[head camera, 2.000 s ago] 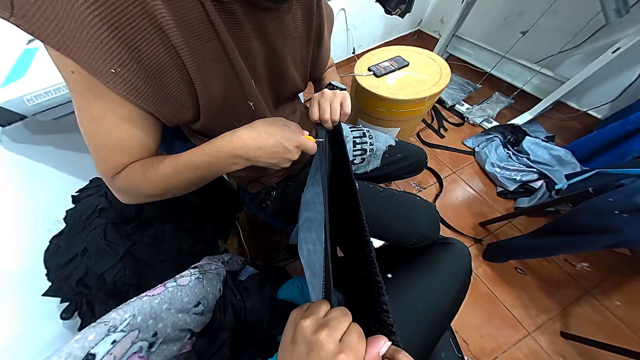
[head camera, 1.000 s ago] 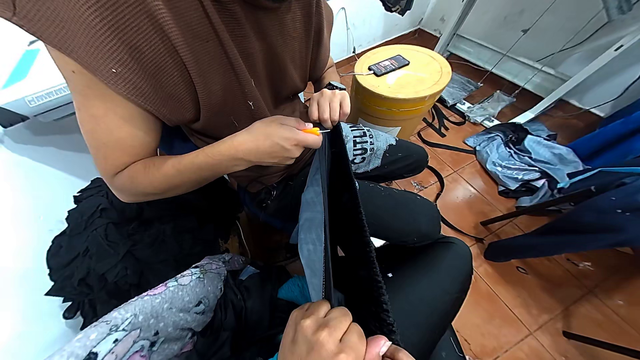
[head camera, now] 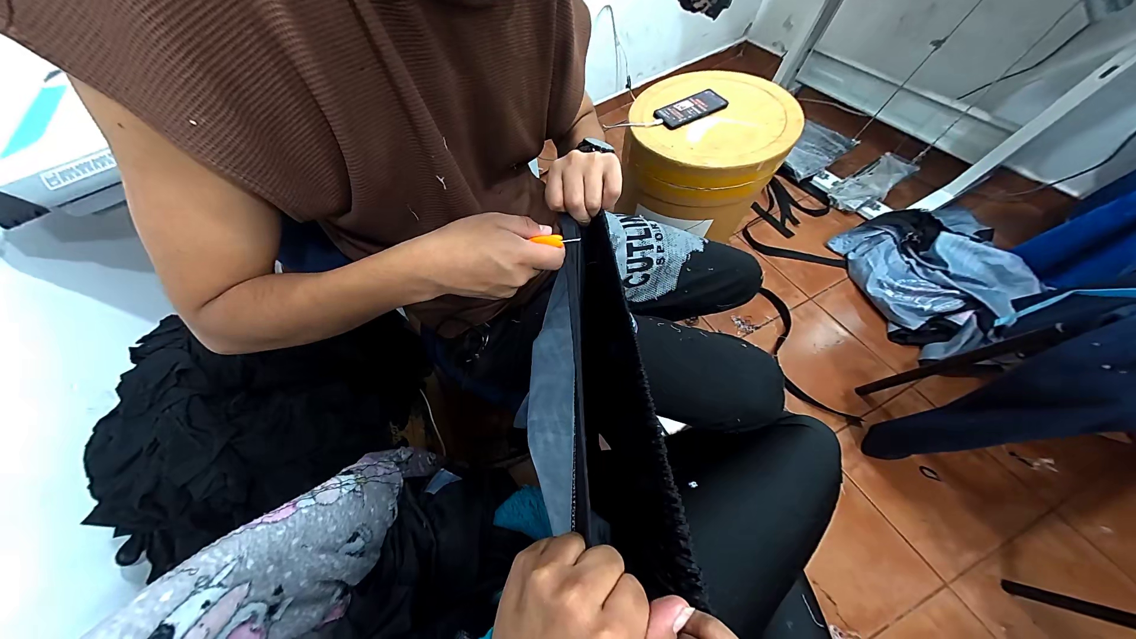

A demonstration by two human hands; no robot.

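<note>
My left hand (head camera: pixel 568 590) is closed on the near end of a long strip of black and grey fabric (head camera: pixel 555 408), which is pulled taut away from me. Beside it at the bottom edge, my right hand (head camera: pixel 688 619) pinches the black fabric's fuzzy edge; part of this hand is cut off by the frame. Opposite me, a seated person's hand (head camera: pixel 583 184) grips the far end of the fabric. That person's other hand (head camera: pixel 497 256) holds an orange-handled tool (head camera: pixel 548 240) with a thin metal tip against the strip.
A yellow drum (head camera: pixel 719 177) carries a phone (head camera: pixel 690 108). Black cloth (head camera: pixel 231 444) is piled on the left. Grey and black fabric (head camera: pixel 932 275) lies on the tiled floor at right, near black straps (head camera: pixel 781 209) and a dark blue cloth (head camera: pixel 1003 399).
The other person's hand with the orange-handled tool has shifted slightly along the far end of the strip. My hands keep their hold on the near end.
</note>
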